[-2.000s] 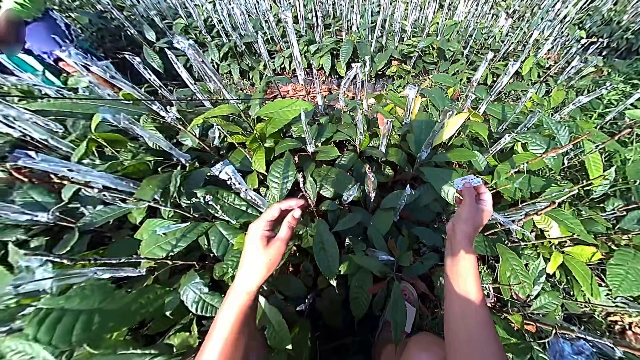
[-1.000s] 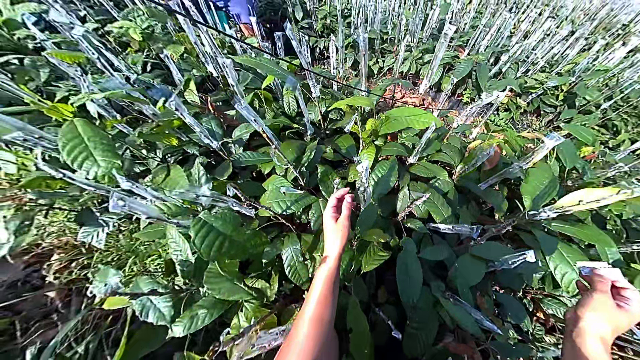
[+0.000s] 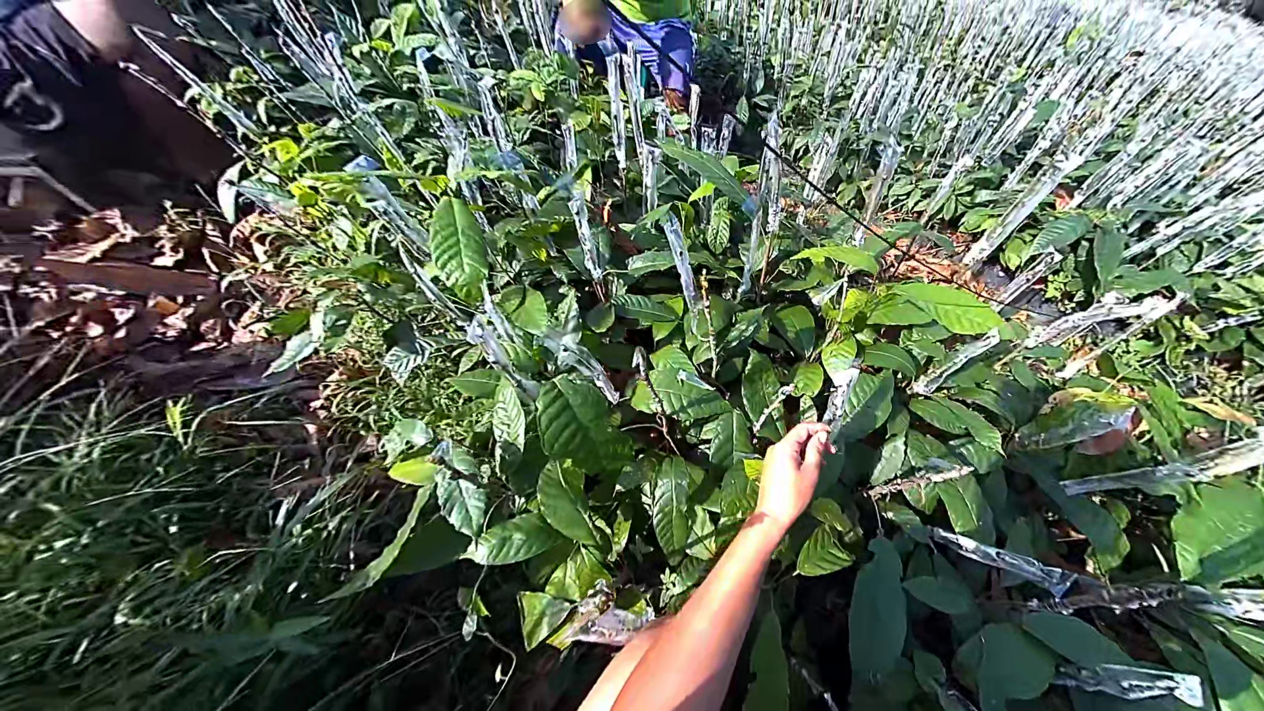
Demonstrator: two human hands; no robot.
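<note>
My left hand (image 3: 793, 474) reaches in among leafy green seedlings, its thumb and fingers pinched together at the lower end of a clear plastic sleeve (image 3: 841, 393). Whether the fingers grip the sleeve or only touch it, I cannot tell. Around the hand stand broad ribbed leaves (image 3: 583, 420) and more seedling stems wrapped in clear plastic, such as an upright one (image 3: 681, 259) farther off and a slanting one (image 3: 1002, 561) at the lower right. My right hand is out of the frame.
A person in blue trousers (image 3: 652, 44) is among the plants at the top. Part of another person (image 3: 148, 89) shows at the upper left. A thin dark line (image 3: 839, 207) crosses the bed. Grass (image 3: 148, 553) and dry leaves (image 3: 128, 286) lie on the left.
The view has swung left, bringing in the grass and the people. My right hand, earlier holding a small whitish item, has left the frame. My left hand remains among the leaves.
</note>
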